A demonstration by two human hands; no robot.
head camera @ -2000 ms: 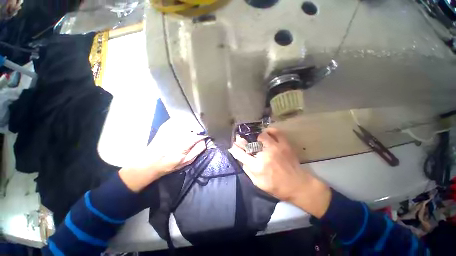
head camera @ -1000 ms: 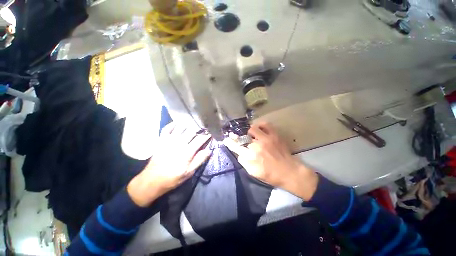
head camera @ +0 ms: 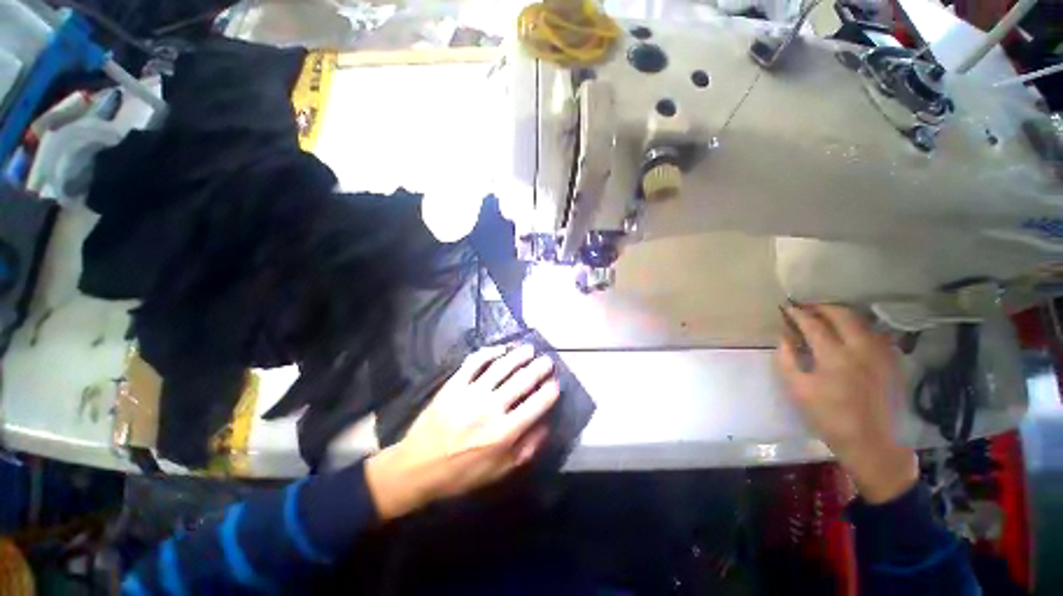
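My left hand lies with bent fingers on a dark garment piece, gripping its near part left of and below the needle area. The piece lies away from the presser foot, beside the black cloth heap. My right hand, slightly blurred, is at the right of the machine bed. Its fingers close around the small dark thread snips, which are mostly hidden by the fingers. The bed under the needle is brightly lit.
The cream sewing machine spans the back and right, with a yellow cord on its head. Black loop-handled scissors lie at the table's right end. Yellow tape shows at left. A red crate stands below right.
Both hands have left the needle area. The garment piece has moved from under the foot to the left with my left hand. My right hand has moved right and taken hold of the snips. The view has shifted.
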